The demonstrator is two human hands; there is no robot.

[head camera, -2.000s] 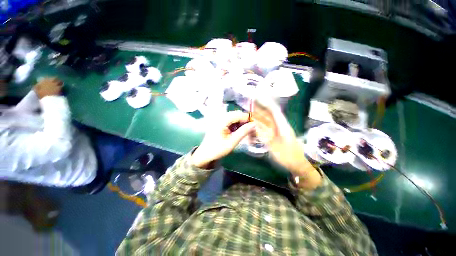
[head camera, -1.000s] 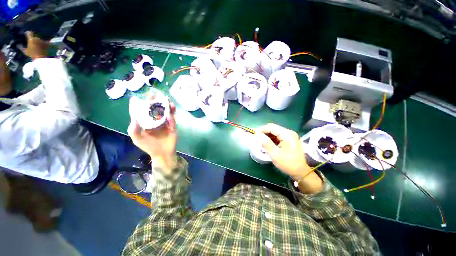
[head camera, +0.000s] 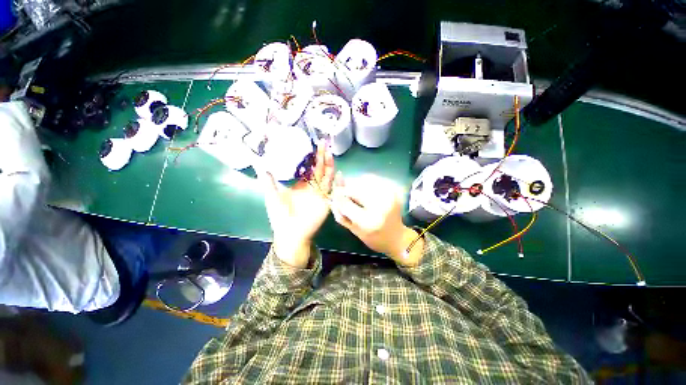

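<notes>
My left hand point(head camera: 295, 212) holds a white camera housing point(head camera: 280, 150) just above the bench, thumb on its left and fingers on its right. The housing is tilted, its dark open end facing right towards my fingers. My right hand point(head camera: 370, 214) is beside it, with fingertips pinched on thin wire leads point(head camera: 320, 188) that run from the dark end. The fingers partly hide the leads, and the back of my right hand is washed out by glare. Several more white housings point(head camera: 374, 114) with wire leads stand grouped behind my hands.
A grey-white screw feeder point(head camera: 481, 94) stands right of centre. Two open housings point(head camera: 520, 186) with trailing leads sit before it. A blurred black screwdriver point(head camera: 572, 71) hangs at upper right. Ball camera heads point(head camera: 116, 153) and dark parts point(head camera: 89, 113) lie left. A person's white sleeve point(head camera: 19, 165) is far left.
My left hand has brought the housing from the left to the centre, in front of the group. My right hand has moved left to meet it. The view has shifted, and the screwdriver now shows.
</notes>
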